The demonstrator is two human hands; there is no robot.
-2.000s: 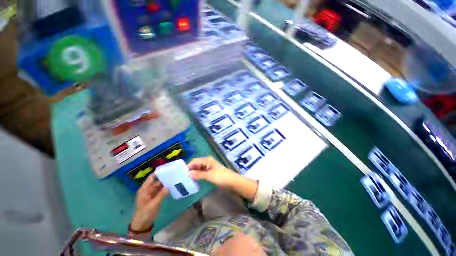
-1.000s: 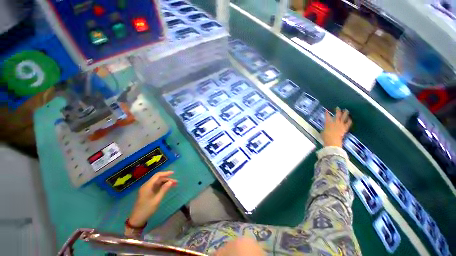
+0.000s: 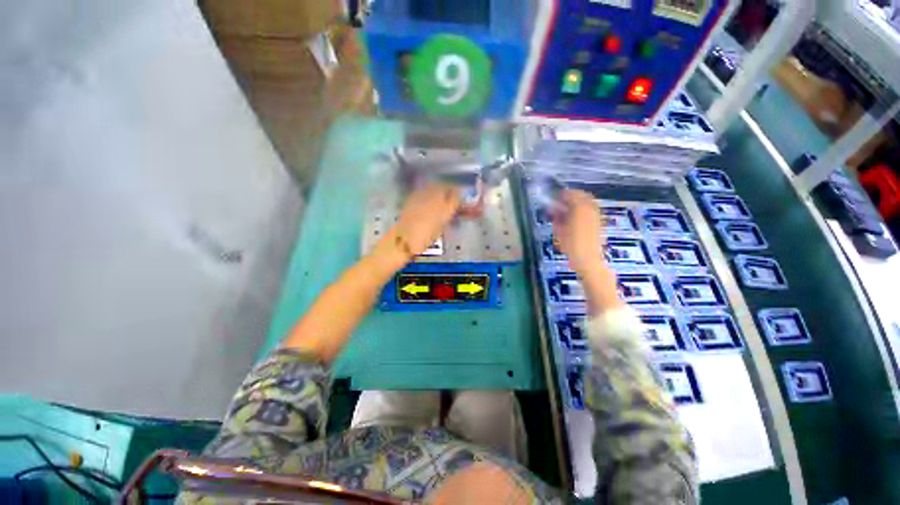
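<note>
My left hand (image 3: 426,219) is over the press base plate (image 3: 503,237), its blurred fingers at the small orange-red fixture (image 3: 472,209) below the press head. Whether it holds anything is hidden. My right hand (image 3: 580,235) is over the upper left of the tray, its fingers closed at a blurred, pale, dark-marked flat panel (image 3: 545,187). Rows of flat panels (image 3: 639,289) lie in the tray (image 3: 730,434) right of the press, and the right forearm covers some of them.
The blue press head (image 3: 451,77) with a green "9" disc stands over the fixture. The control box (image 3: 622,59) is right of it. A tray stack (image 3: 617,153) is behind the open tray. The green belt (image 3: 839,335) at right carries more panels. The start strip (image 3: 443,288) faces me.
The view has turned left towards the press. My right hand has come back from the belt to above the tray. My left hand has moved from beside the start strip to the fixture.
</note>
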